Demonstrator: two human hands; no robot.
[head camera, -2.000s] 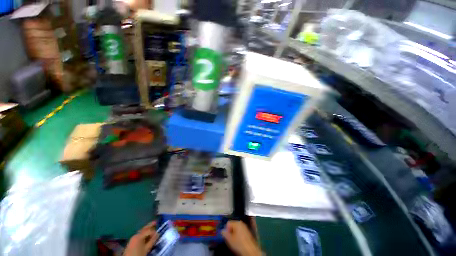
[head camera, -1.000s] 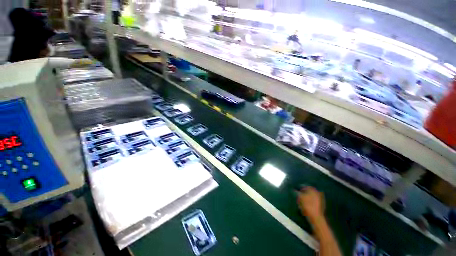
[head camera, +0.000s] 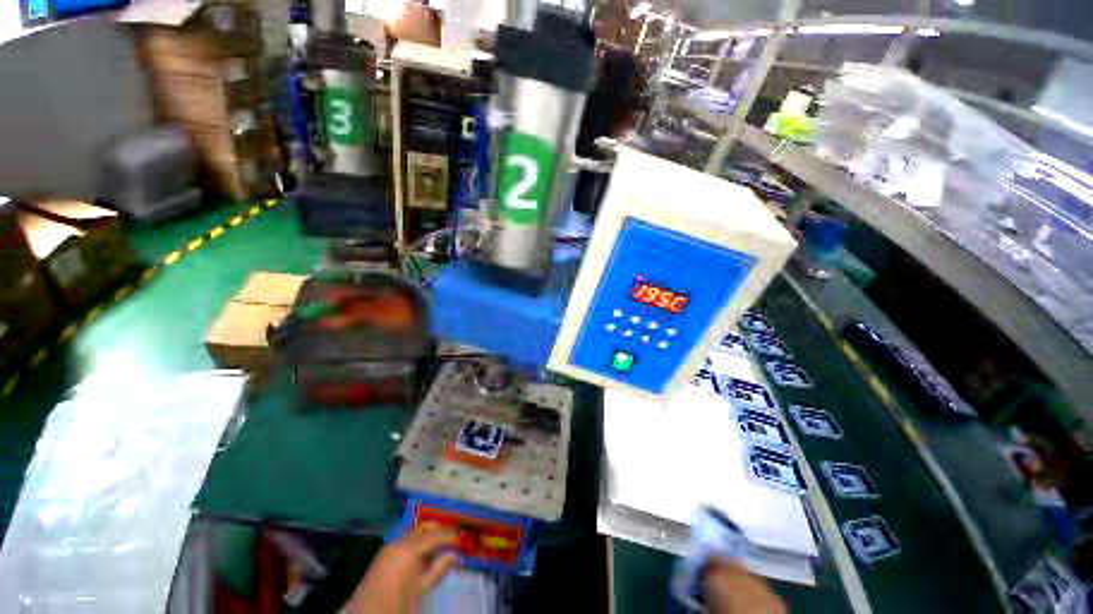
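Observation:
A dark and white panel (head camera: 481, 439) lies in the small orange-red fixture (head camera: 476, 459) on the silvery press bed (head camera: 539, 471). My left hand (head camera: 410, 569) is at the front left of the press base (head camera: 473, 536), its fingertips by the red front panel. It looks empty, with its fingers partly spread. My right hand (head camera: 737, 588) is at the bottom edge, partly cut off and blurred. It holds another panel (head camera: 714, 549), tilted and blurred, over the front edge of the white sheets (head camera: 653, 474). Its fingertips are hidden.
The temperature controller (head camera: 674, 294) overhangs the white sheets, beside the press cylinder (head camera: 527, 180). Panels lie in a row on the sheets and on the green conveyor (head camera: 893, 480) at right. A dark bin (head camera: 354, 342), a cardboard box (head camera: 254, 318) and a white sheet stack (head camera: 120, 480) are at left.
The view has swung back from the conveyor to the press. My right hand has left the conveyor and now holds a panel. My left hand no longer holds the panel seen two seconds ago.

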